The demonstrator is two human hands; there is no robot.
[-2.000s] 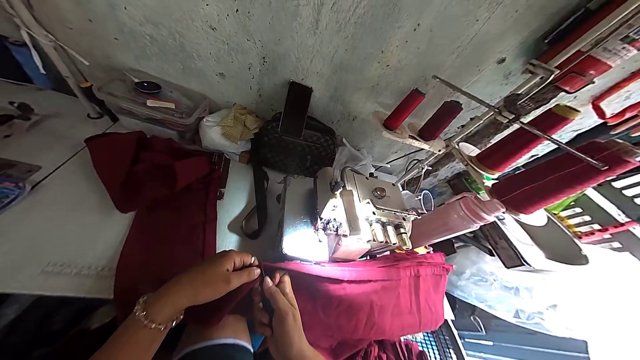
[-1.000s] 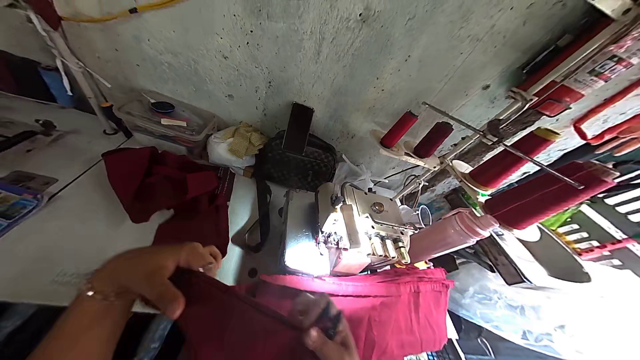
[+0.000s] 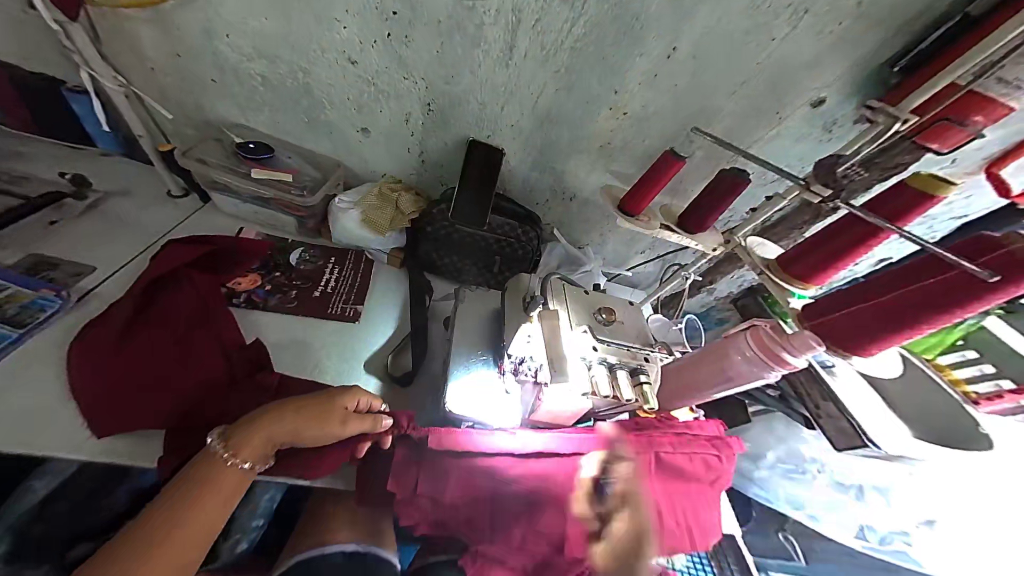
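My left hand (image 3: pixel 336 420), with a beaded bracelet at the wrist, pinches the edge of dark red fabric (image 3: pixel 168 344) that spreads leftward over the white table. To the right, my right hand (image 3: pixel 612 504) is blurred above a stack of brighter red fabric (image 3: pixel 496 496); a small dark object shows in it, too blurred to name. The stack lies along the front of an overlock sewing machine (image 3: pixel 592 336), whose lamp lights the cloth and the metal plate. Red thread cones (image 3: pixel 872 232) stand on the rack at the right.
A black shoulder bag (image 3: pixel 480 244) with a phone (image 3: pixel 478 182) leaning on it stands against the wall. Left of it are a printed booklet (image 3: pixel 300 276), a cloth bundle and a clear plastic box (image 3: pixel 264 180). A pink bottle (image 3: pixel 728 364) lies right of the machine.
My hands have moved apart, the right one toward the right over the stack. The dark red fabric has shifted leftward on the table, and the booklet now shows beside it.
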